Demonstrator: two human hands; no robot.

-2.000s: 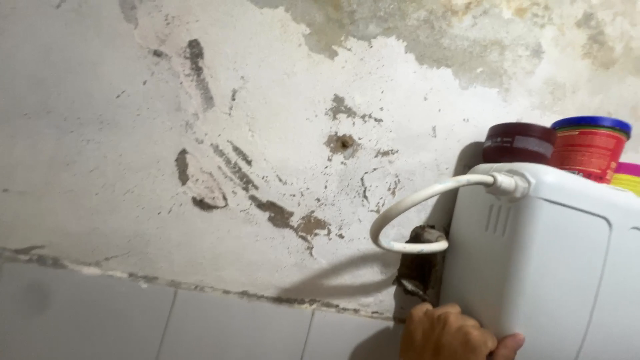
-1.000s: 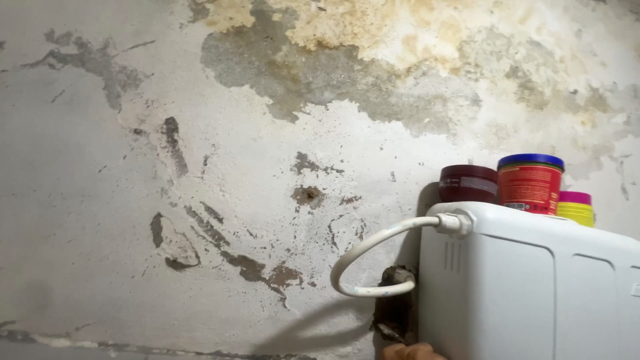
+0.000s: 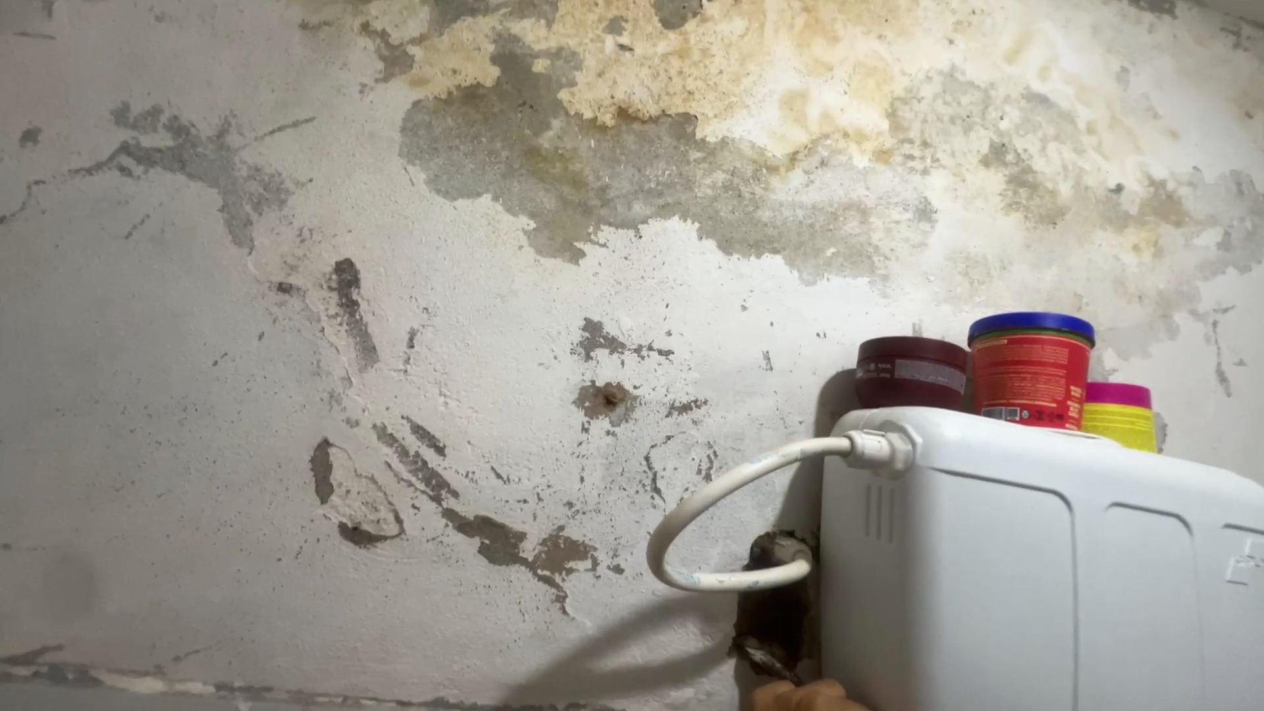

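Observation:
At the bottom edge my left hand (image 3: 808,696) shows only as a few curled fingers, just below a dark hole (image 3: 775,617) in the wall. A small metallic-looking piece (image 3: 768,662) lies at the hole's lower edge, close to the fingers; whether the hand holds it is unclear. To the right stands a white plastic tank or casing (image 3: 997,563) with moulded panels. A white flexible hose (image 3: 691,504) loops from a fitting (image 3: 882,449) at its upper left corner into the top of the hole. My right hand is out of view.
On the white casing stand a dark maroon jar (image 3: 910,373), a red tub with a blue lid (image 3: 1030,370) and a yellow tub with a pink lid (image 3: 1119,417). The wall (image 3: 494,326) has peeling paint and stained plaster. A rough ledge (image 3: 197,687) runs along the lower left.
The view has tilted upward, so less of the left hand shows and the grey tiles have mostly left the frame. The hand stays below the hole.

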